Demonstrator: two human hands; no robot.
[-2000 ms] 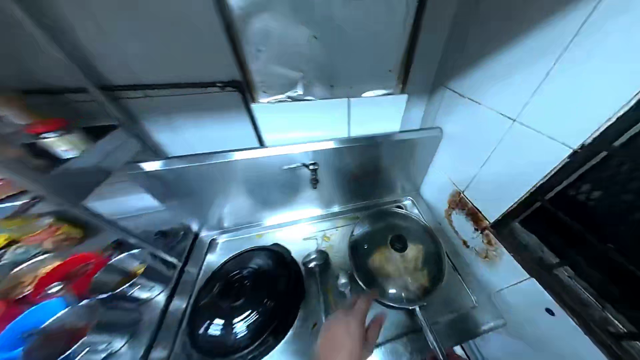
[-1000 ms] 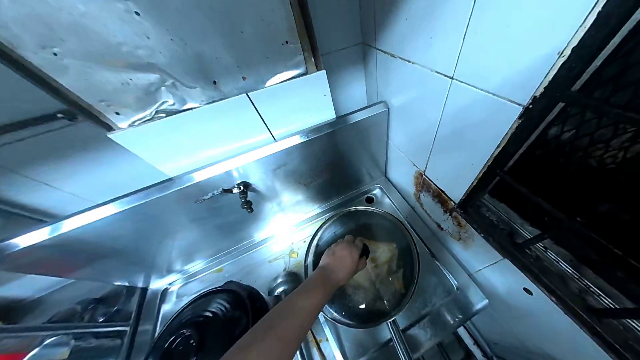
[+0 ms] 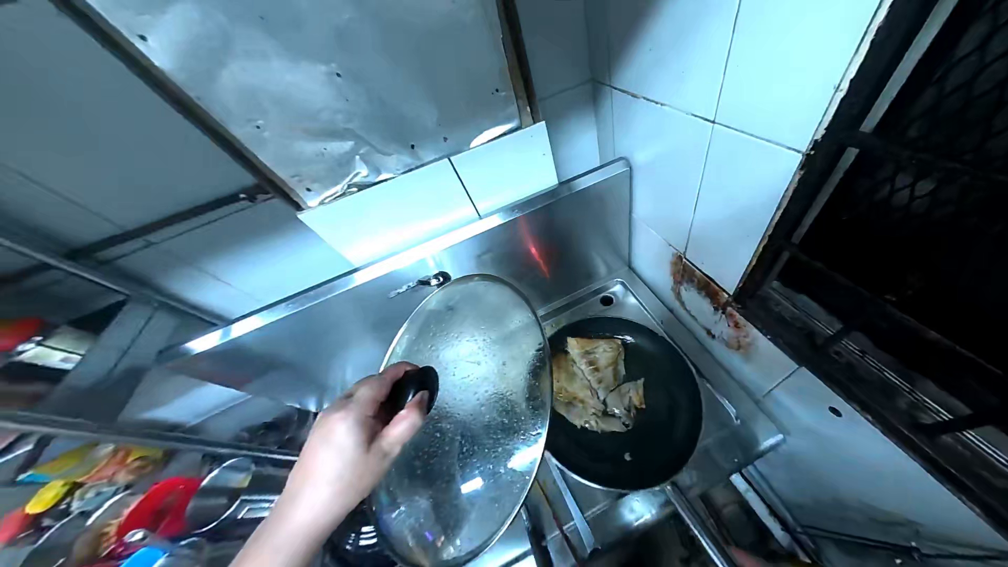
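Note:
My left hand [image 3: 354, 445] grips the black knob of a round glass lid [image 3: 472, 409], with the thumb on one side and fingers on the other. The lid is raised and tilted left of a black frying pan [image 3: 669, 417], its glass wet with droplets. In the pan lie browned, folded pieces of food [image 3: 594, 378], perhaps flatbread or fish, in a little oil. The pan's metal handle [image 3: 697, 524] points down to the bottom edge. Beside its end, a blurred skin-toned patch [image 3: 748, 557] may be part of my right hand; its grip cannot be made out.
A steel splashback [image 3: 583, 228] with a small tap [image 3: 433, 279] stands behind the stove. Long utensils [image 3: 571, 504] lie between lid and pan. A dark pot [image 3: 354, 535] is partly hidden behind my left arm. At left, a rack holds a red bowl [image 3: 161, 508]; a black metal grille [image 3: 929, 260] is at right.
My left hand has reached the lid's knob and lifted the lid off the pan toward the left. The food, earlier seen through the glass, is now uncovered.

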